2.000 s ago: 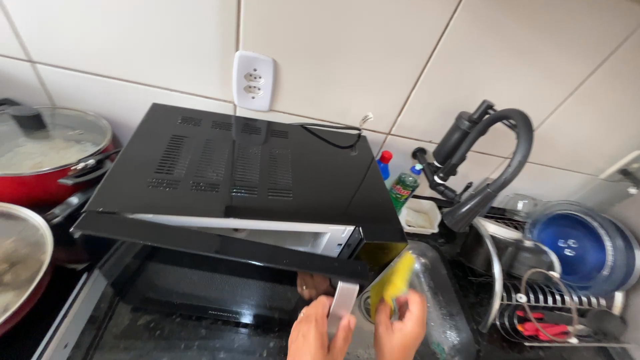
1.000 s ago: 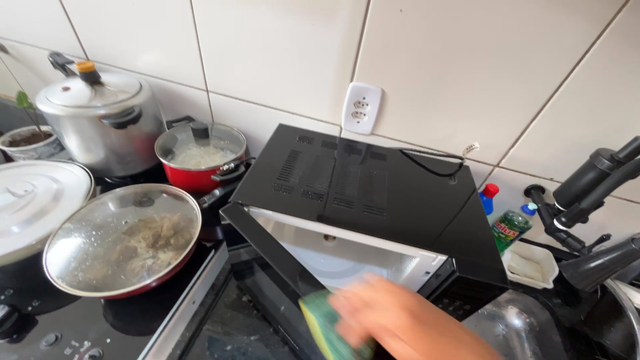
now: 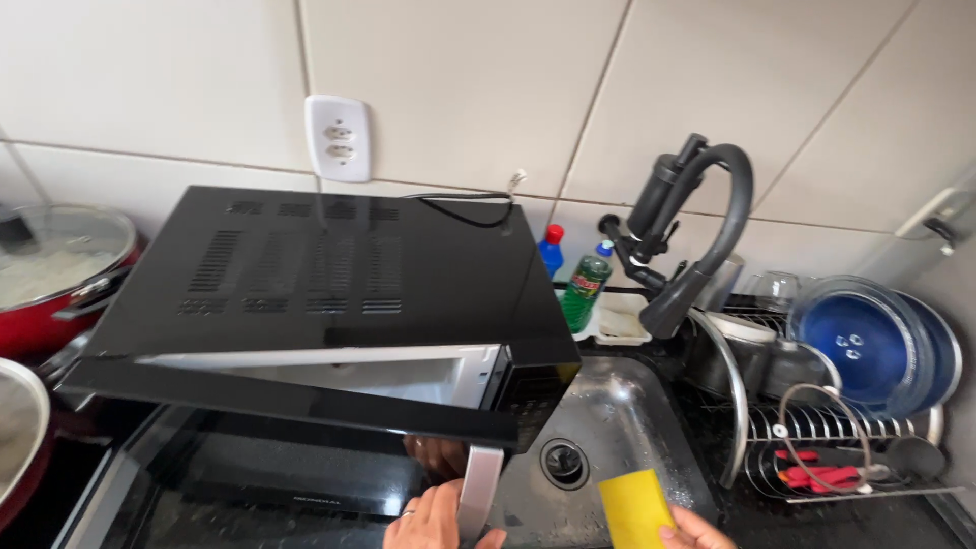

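A black microwave oven stands on the counter with its door partly open, showing the white inside. My left hand grips the door's silver handle at the lower middle. To its right, my right hand holds a yellow sponge by its lower right corner, above the steel sink. The sponge's yellow face shows; most of the right hand lies below the frame.
Red pots with glass lids are at the left. Behind the sink stand a green detergent bottle, a blue bottle and a black faucet. A wire dish rack holds dishes and utensils at the right. A wall socket is above the microwave.
A second ago my right hand held the sponge at the microwave's opening and the door stood wider open. Now the sponge is over the sink and my left hand is on the handle. The view has swung right.
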